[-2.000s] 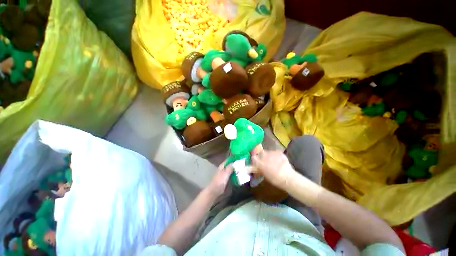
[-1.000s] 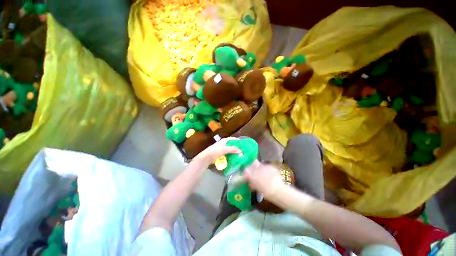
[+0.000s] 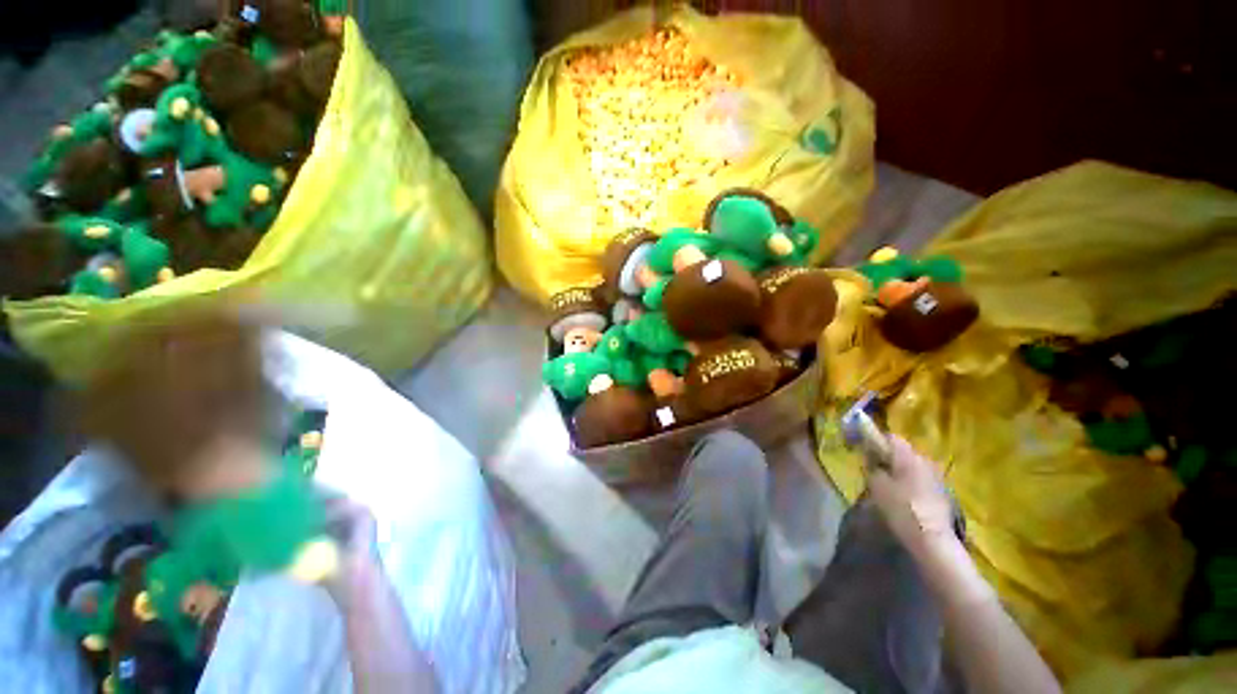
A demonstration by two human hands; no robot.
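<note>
My left hand is blurred at the lower left. It holds a plush toy by its green top, with the brown base up and away from me, over the white sack. The toy is blurred by motion. My right hand is above my right knee and is closed around a small hand tool with a pale handle and a grey metal head. More plush toys lie inside the white sack.
An open carton heaped with plush toys stands ahead of my knees. Behind it is a yellow sack of small parts. A yellow-green sack of toys is upper left, and a yellow sack with toys is at right.
The toy has moved from over my lap to the left, above the white sack, in my left hand. My right hand has come off it and moved right with the tool. The view has shifted left.
</note>
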